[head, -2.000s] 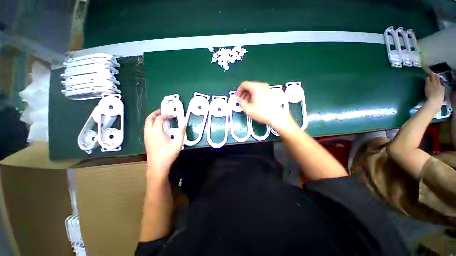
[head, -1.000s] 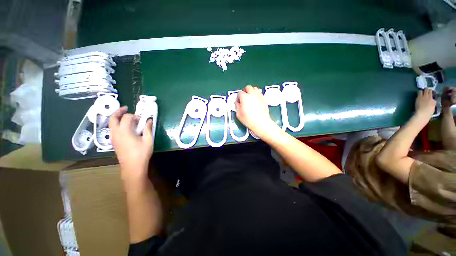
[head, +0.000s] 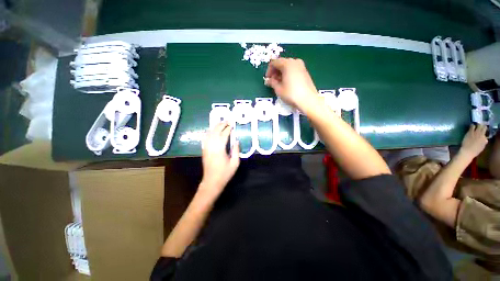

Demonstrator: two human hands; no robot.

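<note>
Several white oval frames (head: 266, 127) lie side by side in a row on the green bench, disc ends away from me. My left hand (head: 220, 153) is on the leftmost frame of this row, fingers over its disc end and loop. My right hand (head: 290, 81) is above the bench between the row and the pile of tiny white inserts (head: 262, 54). Its thumb and fingertips pinch a small white insert (head: 267, 81). One more white frame (head: 164, 125) lies apart, left of the row.
Stacked housings (head: 104, 66) and two overlapping frames (head: 125, 122) are at the left. An open carton (head: 120, 214) with frames inside stands at lower left. A long white strip (head: 307, 37) crosses the bench. Three frames (head: 449, 59) lie far right, near another worker's arm (head: 458, 164).
My right hand has moved from the row towards the pile and now pinches an insert. My left hand has moved right, leaving one frame standing apart, and is now on the row's leftmost frame.
</note>
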